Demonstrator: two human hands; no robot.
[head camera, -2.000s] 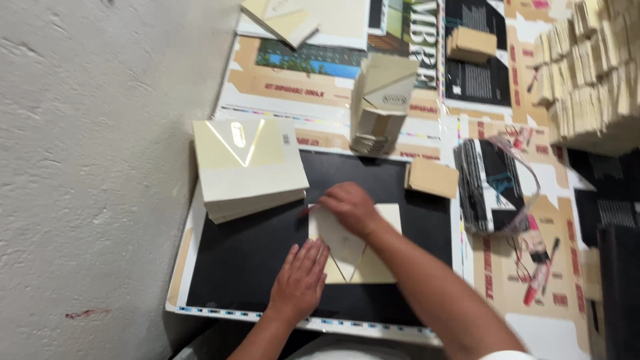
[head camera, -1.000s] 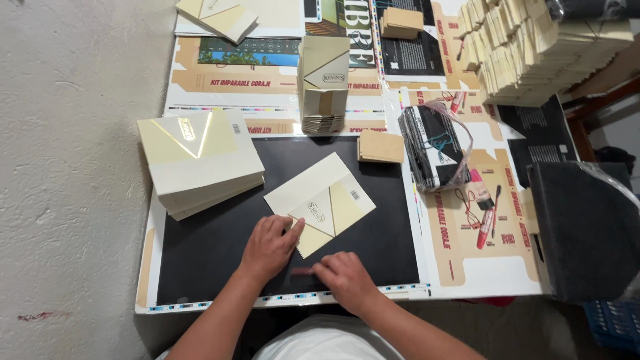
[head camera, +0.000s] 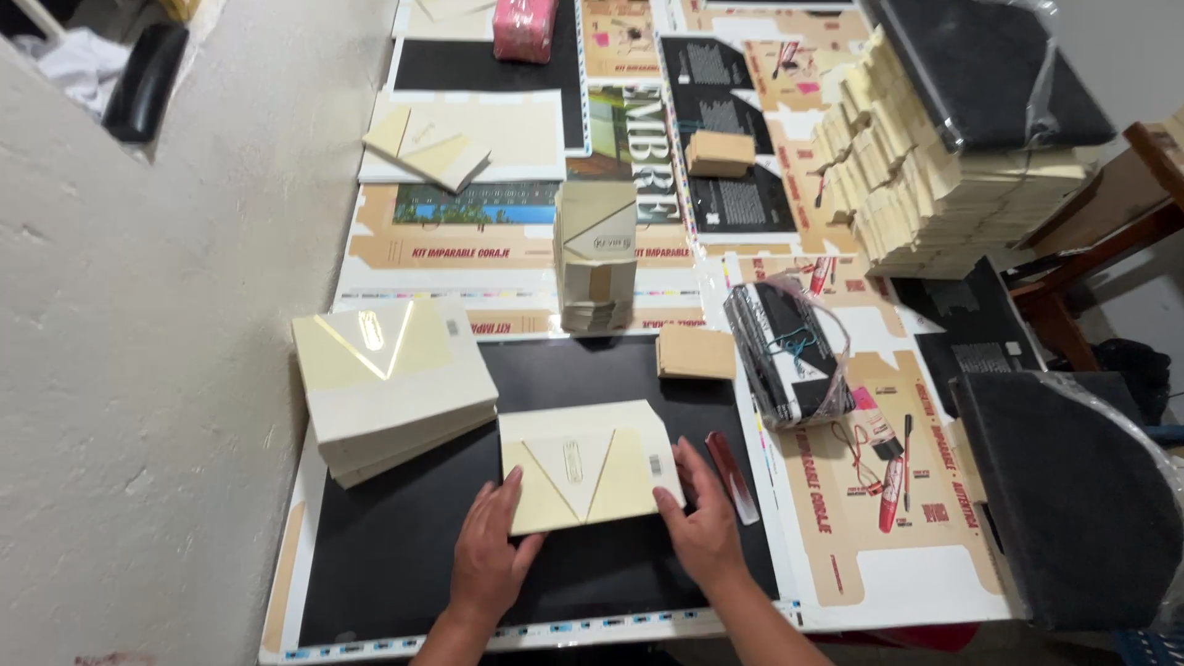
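Note:
A cream paper envelope-like folder with a V-shaped flap lies on the black sheet. Its left edge is held by my left hand, thumb below and fingers along the side. My right hand grips its right edge near a small barcode. Right of that hand lies a dark red flat tool with a pale end, its kind unclear. A stack of cream printed pieces with a gold V stands at the left. Behind the folder are a banded upright stack of folded pieces and small tan cards.
A textured wall borders the left side. To the right lie a plastic-wrapped black bundle and a black slab in plastic. Farther back rise tall piles of cream folded paper, another tan card stack and a pink wrapped block.
The folder lay tilted one second ago; it now sits nearly level, with a hand at each side. My right hand has let go of the red tool. The view has shifted.

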